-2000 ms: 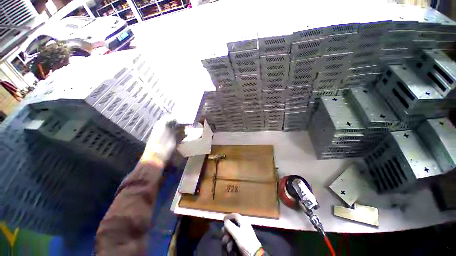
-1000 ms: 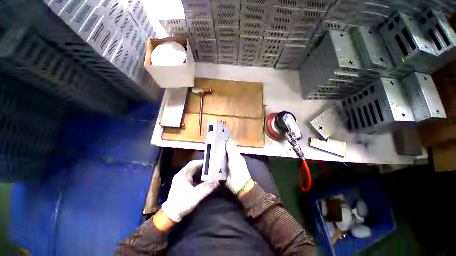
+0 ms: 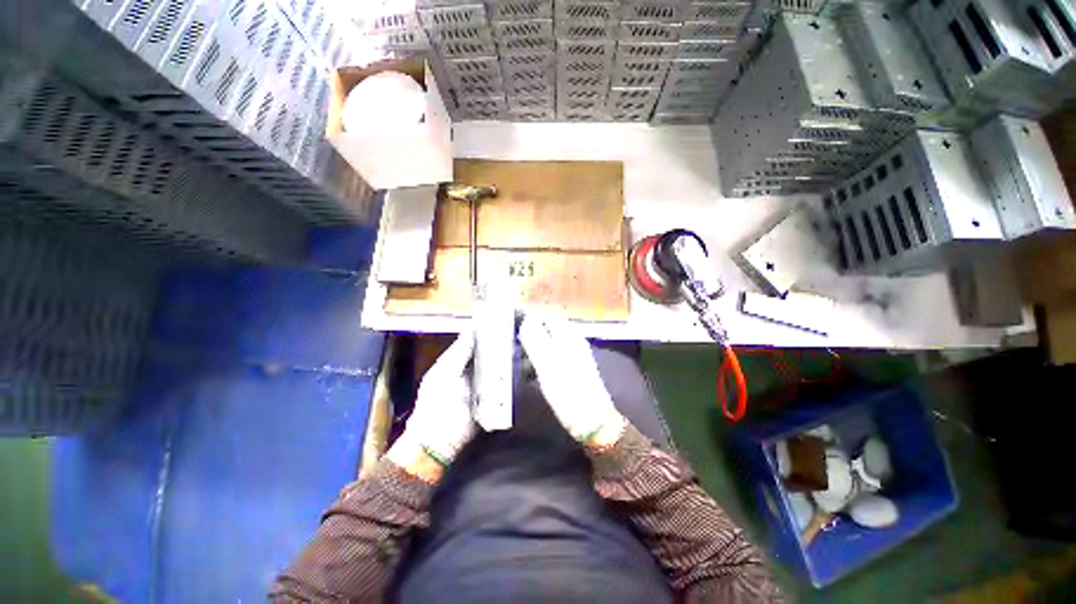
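Observation:
A sheet-metal housing [image 3: 494, 363] shows as a narrow pale strip, edge-on, over my lap at the bench's front edge. My left hand [image 3: 446, 399], in a white glove, holds it from the left side. My right hand [image 3: 569, 375], also in a white glove, is at its right side, near its upper part; its fingertips are too washed out to show the exact contact. Behind it lies the cardboard pad [image 3: 561, 218] with a T-handle tool [image 3: 473, 224] on it. The disc sander [image 3: 675, 266] lies right of the pad.
Stacked housings [image 3: 590, 59] line the bench back, with more at right [image 3: 932, 195] and left [image 3: 189, 59]. An open carton of white discs [image 3: 395, 151] stands behind a flat metal plate [image 3: 407, 234]. A loose plate [image 3: 779, 250] lies right. A blue bin [image 3: 876, 545] sits on the floor.
The left hand came from the carton to the housing. Since one second ago, the housing has turned from its slotted face to edge-on. The view has shifted slightly.

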